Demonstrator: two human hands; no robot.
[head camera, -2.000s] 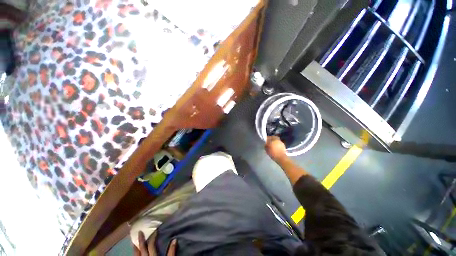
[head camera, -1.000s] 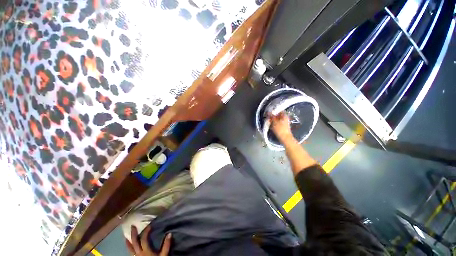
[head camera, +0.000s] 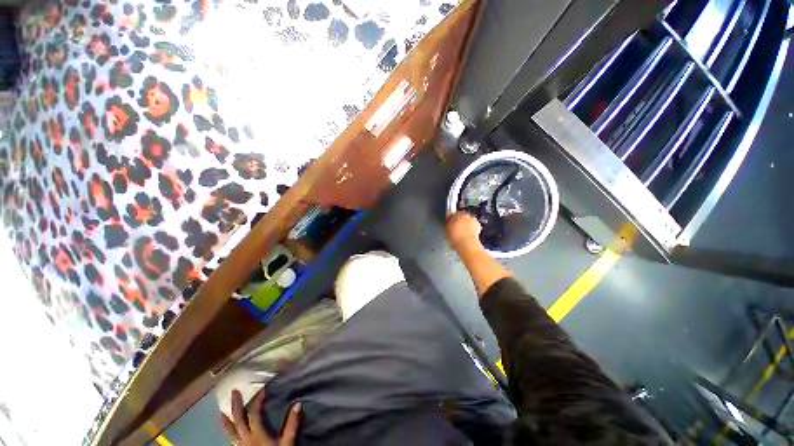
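A round waste bin (head camera: 549, 224) with a pale rim stands on the dark floor beside the desk. Dark strips and crumpled clear plastic lie inside it. My right hand (head camera: 464, 231) is at the bin's near left rim, with its fingers over the edge beside the dark strips. Whether it grips the rim or a strip cannot be told. My left hand (head camera: 257, 425) is at the bottom left, partly cut off by the frame edge. Its fingers are spread on the grey cloth (head camera: 374, 366) over my lap, and it holds nothing visible.
A wooden desk (head camera: 348, 165) with a leopard-print cover (head camera: 148, 148) fills the left. Under its edge is an open drawer with a blue-edged tray (head camera: 300, 283) of small things. A metal rack (head camera: 609, 165) on wheels stands right of the bin. A yellow line (head camera: 585, 283) crosses the floor.
My right hand has moved from inside the bin back to its left rim. The bin looked tilted one second ago and now looks more upright. My left hand has hardly moved.
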